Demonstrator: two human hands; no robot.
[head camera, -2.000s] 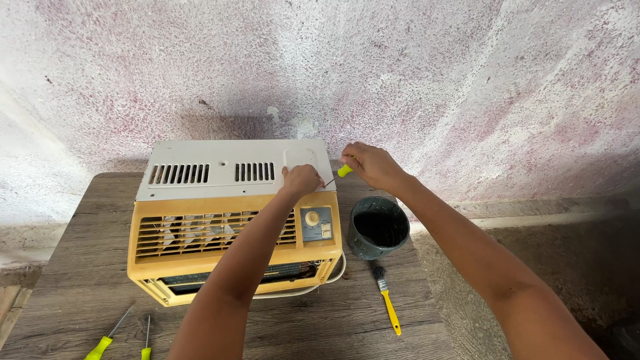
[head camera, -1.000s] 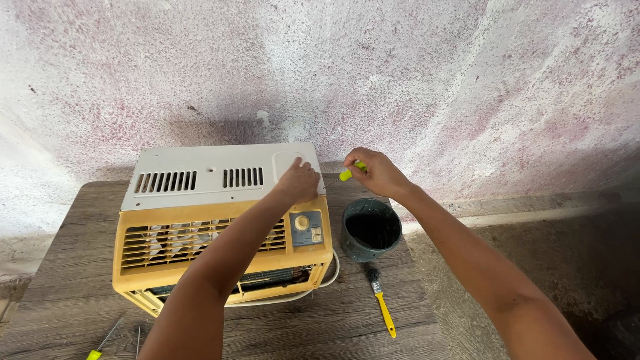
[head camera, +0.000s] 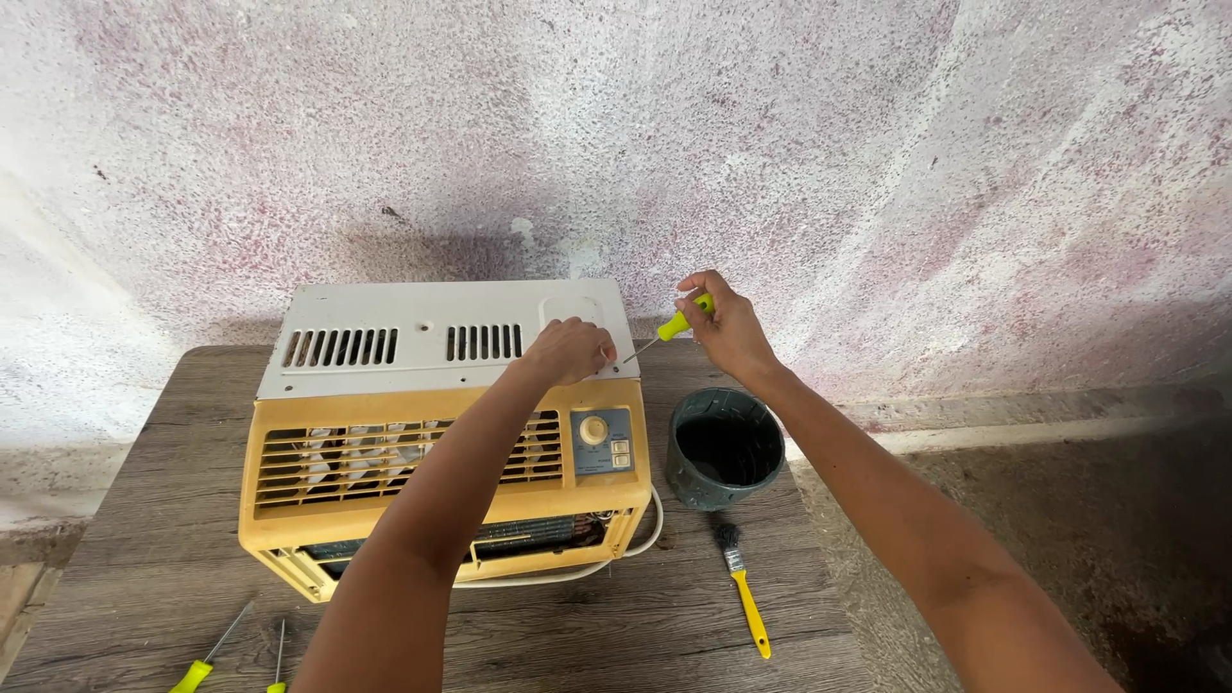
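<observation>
A window air conditioner with a yellowed plastic front (head camera: 385, 510) and a white metal casing (head camera: 366, 308) stands on the table. My right hand (head camera: 722, 322) holds a screwdriver (head camera: 679, 322) by its neon yellow-green handle, beyond the casing's right edge. Its shaft slants down left, the tip close to a screw (head camera: 617, 370) near the casing's front right corner; contact cannot be told. My left hand (head camera: 570, 351) rests on top of the casing beside that corner, fingers curled; whether it pinches something is unclear. The control panel (head camera: 603, 443) with a round knob lies below it.
A dark round container (head camera: 727, 448) stands right of the air conditioner, with a yellow-handled paintbrush (head camera: 746, 597) in front of it. Two more screwdrivers (head camera: 195, 674) (head camera: 278, 685) lie at the table's front left. A pale cord (head camera: 577, 575) loops past the unit's front. The wall rises behind the table (head camera: 539, 645).
Between one second ago and now, the screwdriver's shaft has come back toward the casing's front right corner, and my left hand has shifted toward that corner too.
</observation>
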